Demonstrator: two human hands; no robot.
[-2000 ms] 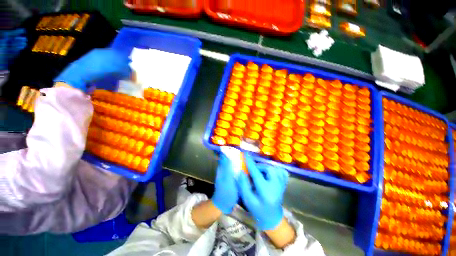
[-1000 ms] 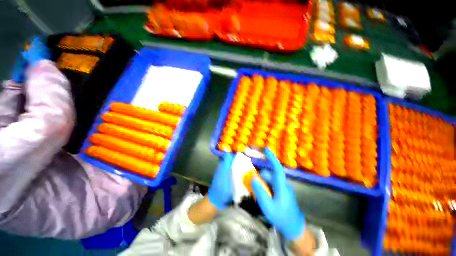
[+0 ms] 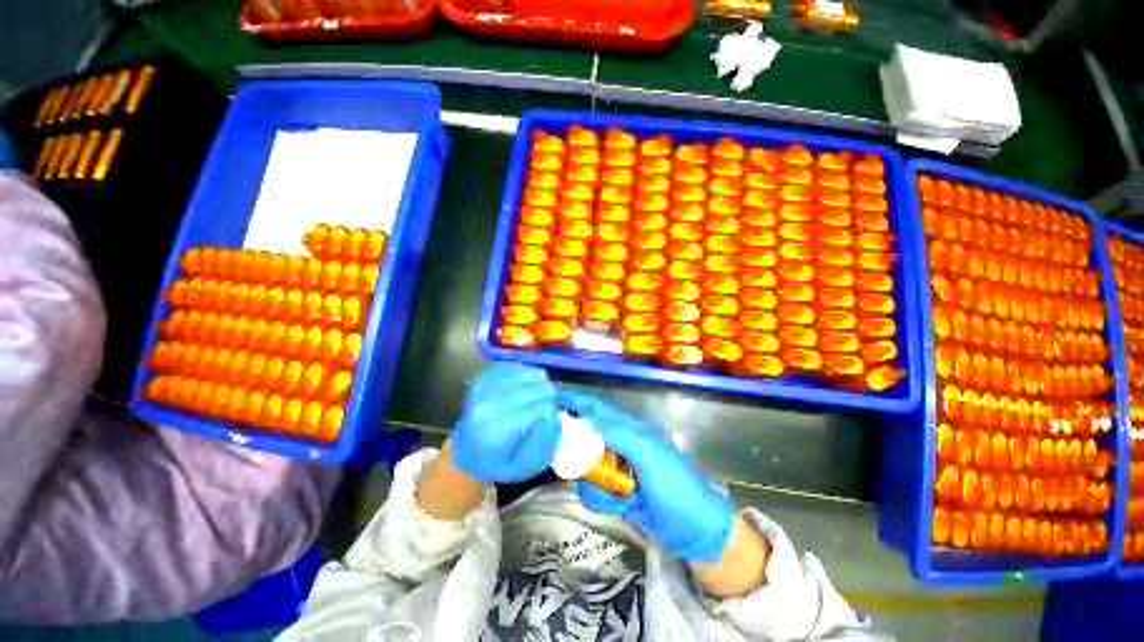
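Note:
My left hand (image 3: 506, 424), in a blue glove, is closed on a white wiping cloth (image 3: 577, 447), which covers one end of an orange part (image 3: 611, 474). My right hand (image 3: 659, 479), also blue-gloved, holds the same part, its glossy orange end showing between the fingers. Both hands are in front of my chest, just below the near edge of the main blue parts tray (image 3: 703, 376). That tray holds rows of glossy orange parts, with a small gap at its near left edge.
A left blue tray (image 3: 427, 163) holds orange rows and a white sheet. Right-hand trays (image 3: 922, 376) hold more rows. Beyond are a wipe stack (image 3: 950, 94), a crumpled wipe (image 3: 745, 54) and a red tray (image 3: 571, 25). A coworker's pink sleeve (image 3: 44, 301) is at left.
The view has shifted. My left hand now covers more of the cloth, and both hands are lower relative to the main tray. The coworker's arm has moved away from the left tray, mostly out of view.

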